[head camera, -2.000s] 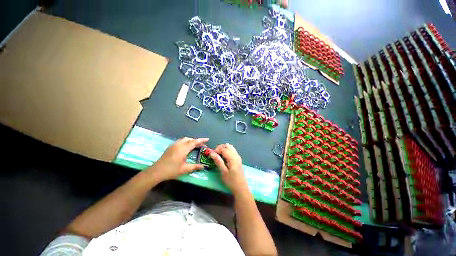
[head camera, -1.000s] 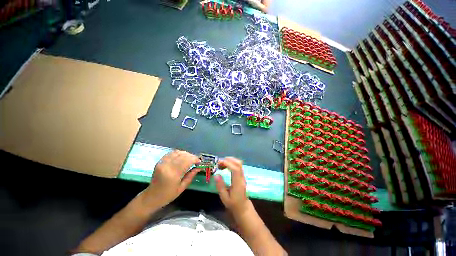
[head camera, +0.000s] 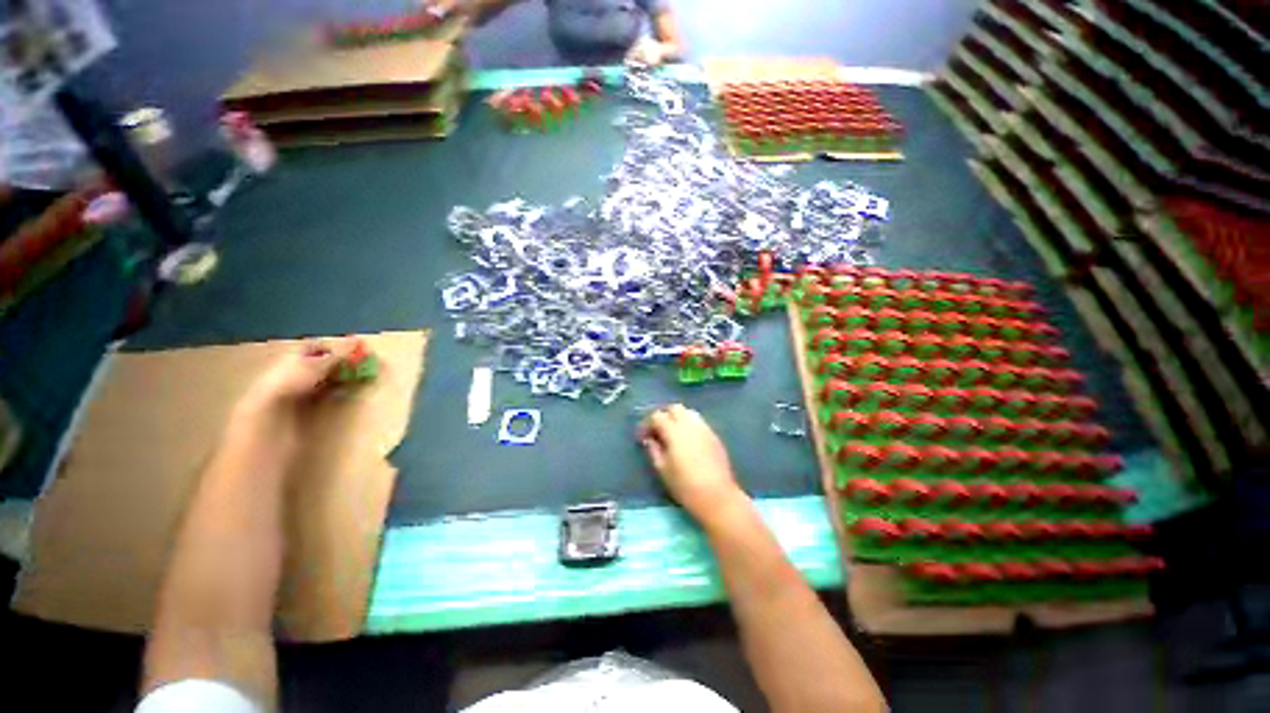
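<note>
My left hand (head camera: 295, 379) is at the upper right part of the bare cardboard sheet (head camera: 153, 481), its fingers on a red-and-green piece (head camera: 358, 365). My right hand (head camera: 680, 449) is low over the dark mat below the heap of square frames (head camera: 627, 251); its fingertips are curled and too small to show whether they grip a frame. The fixture (head camera: 589, 534) lies on the pale-green front strip with no hand on it. A loose square frame (head camera: 520, 426) lies beside a slim pale stick (head camera: 481, 396). Red-and-green pieces (head camera: 715, 365) stand at the heap's lower edge.
A filled cardboard sheet (head camera: 975, 432) lies at the right, with tall stacked loaded sheets (head camera: 1114, 209) beyond it. Another loaded sheet (head camera: 812, 117) is at the far edge. Stacked cardboard (head camera: 348, 91) is far left. A person's torso (head camera: 596, 25) shows across the bench. A tape roll (head camera: 188, 262) is at left.
Both hands have left the fixture area. My left hand has moved left with a piece to the cardboard; my right hand has moved up the mat. The camera view has tilted up.
</note>
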